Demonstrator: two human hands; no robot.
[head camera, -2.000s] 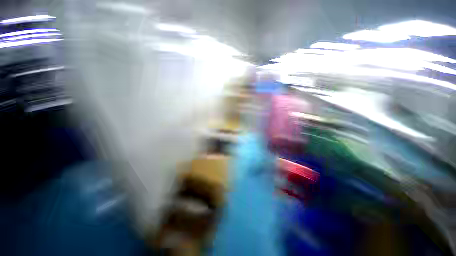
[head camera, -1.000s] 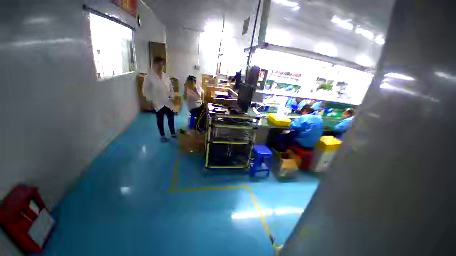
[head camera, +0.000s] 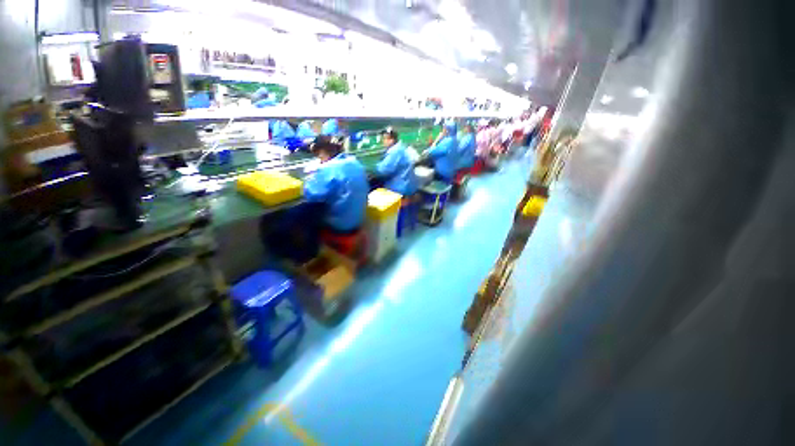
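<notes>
Neither of my hands is in the picture. Nearest in front, at the left, is a blurred metal rack (head camera: 131, 309) with shelves and dark contents. A blue plastic stool (head camera: 264, 305) stands on the floor beside it. A yellow bin (head camera: 270, 187) sits on the green bench (head camera: 235, 209) behind the stool. A person in blue (head camera: 338, 193) sits at that bench, facing it. An open cardboard box (head camera: 327, 280) is on the floor between the stool and this person.
A pale bin with a yellow top (head camera: 383, 225) stands behind the seated person. More workers in blue and pink line the bench into the distance. Dark monitors (head camera: 139, 78) stand at upper left. A blue floor aisle (head camera: 392, 331) runs beside a blurred grey surface (head camera: 697, 287) at right.
The view has turned right and come closer to the rack and bench. The two standing and seated people in pale tops and the red box have left the picture.
</notes>
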